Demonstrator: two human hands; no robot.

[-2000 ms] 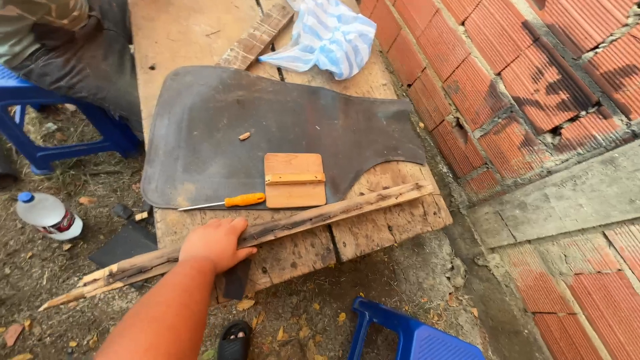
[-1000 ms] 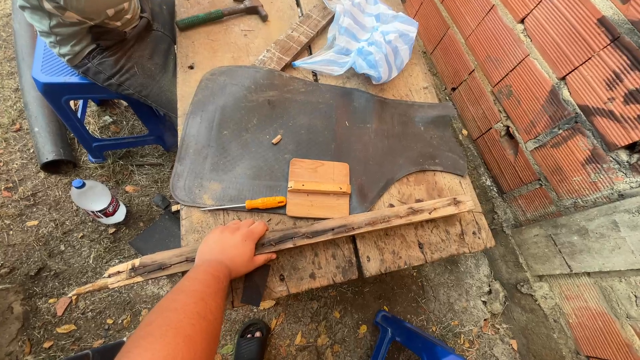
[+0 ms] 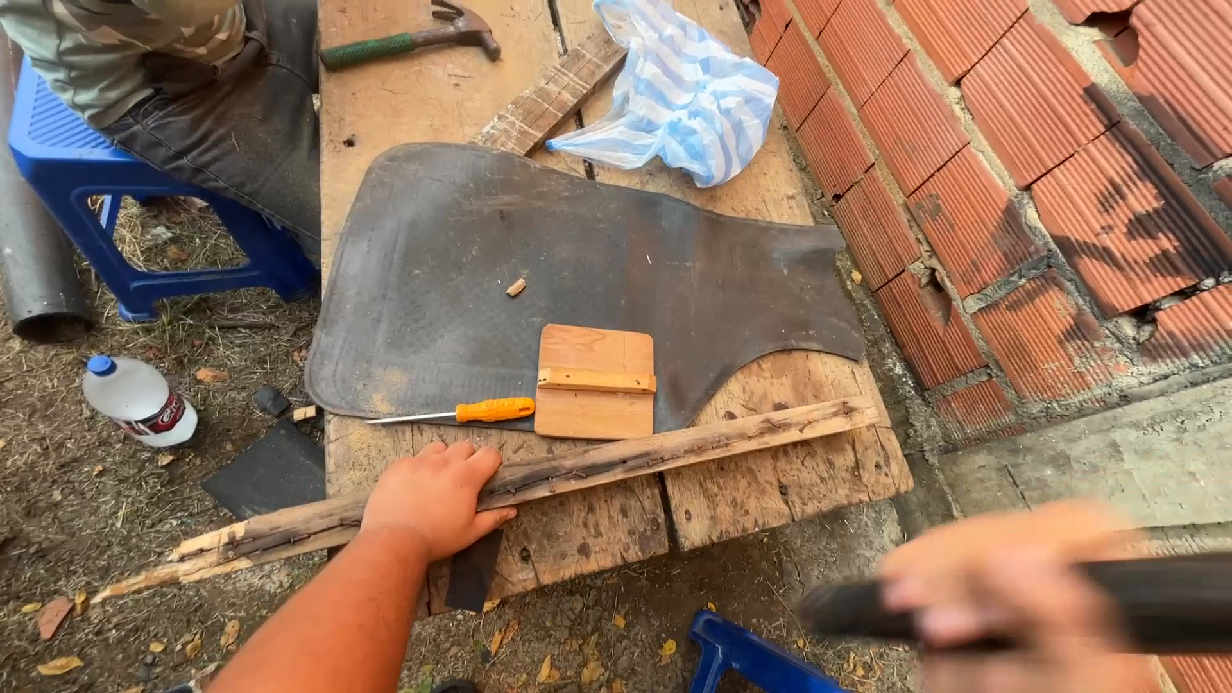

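Note:
My left hand (image 3: 433, 496) grips a long, splintered wooden strip (image 3: 674, 450) that lies along the near edge of the plank table and juts past its left side. At the lower right, my right hand (image 3: 1011, 587) is blurred and closed around a dark, rod-like object (image 3: 1155, 597), whose kind I cannot tell. Beyond the strip lies an orange-handled screwdriver (image 3: 495, 410), beside a small wooden board with a crosspiece (image 3: 596, 412). Both rest partly on a dark sheet of rubber or leather (image 3: 462, 260), with a wood chip (image 3: 517, 287) on it.
A claw hammer (image 3: 409, 43), a wood block (image 3: 553, 91) and a striped plastic bag (image 3: 688, 96) lie at the table's far end. A seated person (image 3: 212, 106) is at the left. A brick wall (image 3: 1020, 192), a plastic bottle (image 3: 140, 402) and a blue stool (image 3: 756, 659) surround the table.
My right hand has come into view at the lower right with a dark object in it. My left hand stays on the wooden strip. The view has shifted, showing the hammer whole.

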